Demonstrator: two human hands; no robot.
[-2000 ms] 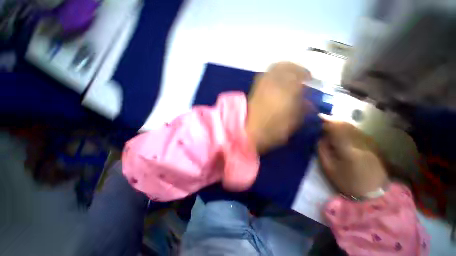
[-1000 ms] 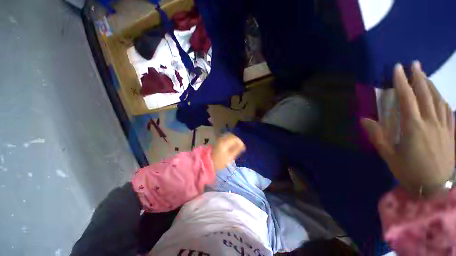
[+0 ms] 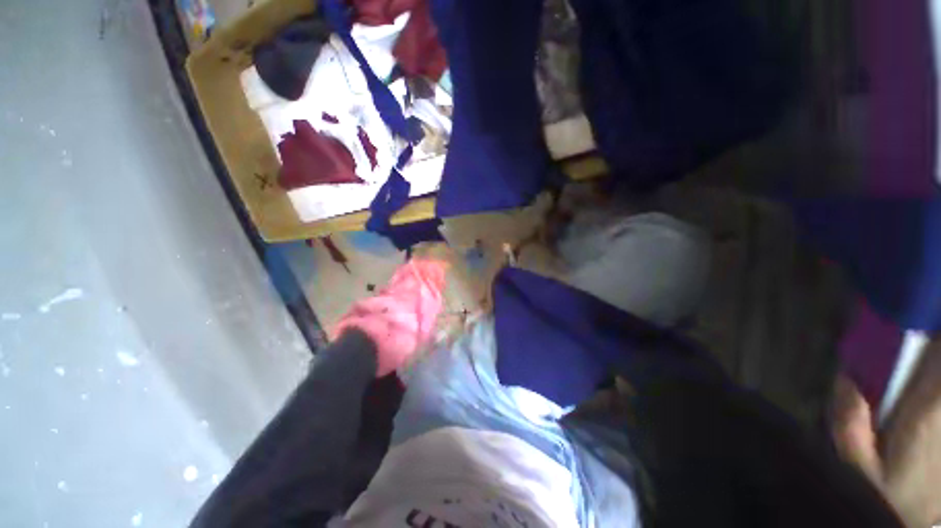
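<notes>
My left hand (image 3: 433, 251) is small and mostly hidden at the end of its pink sleeve cover, low beside the scrap box; whether it holds anything cannot be told. My right hand (image 3: 867, 438) is blurred and cut off at the lower right edge; its grip cannot be told. A navy cloth piece (image 3: 552, 335) lies over my lap. Another navy cloth (image 3: 490, 144) hangs down just right of the box.
An open cardboard box (image 3: 235, 134) below the table holds white, maroon, dark and navy scraps. A navy strip (image 3: 390, 196) hangs over its near rim. Grey floor (image 3: 103, 309) is at left. A purple strip (image 3: 896, 98) shows at far right.
Both hands were at the navy cloth by the machine. My left arm has since come down and reached towards the box. My right hand has moved down to the picture's lower right edge.
</notes>
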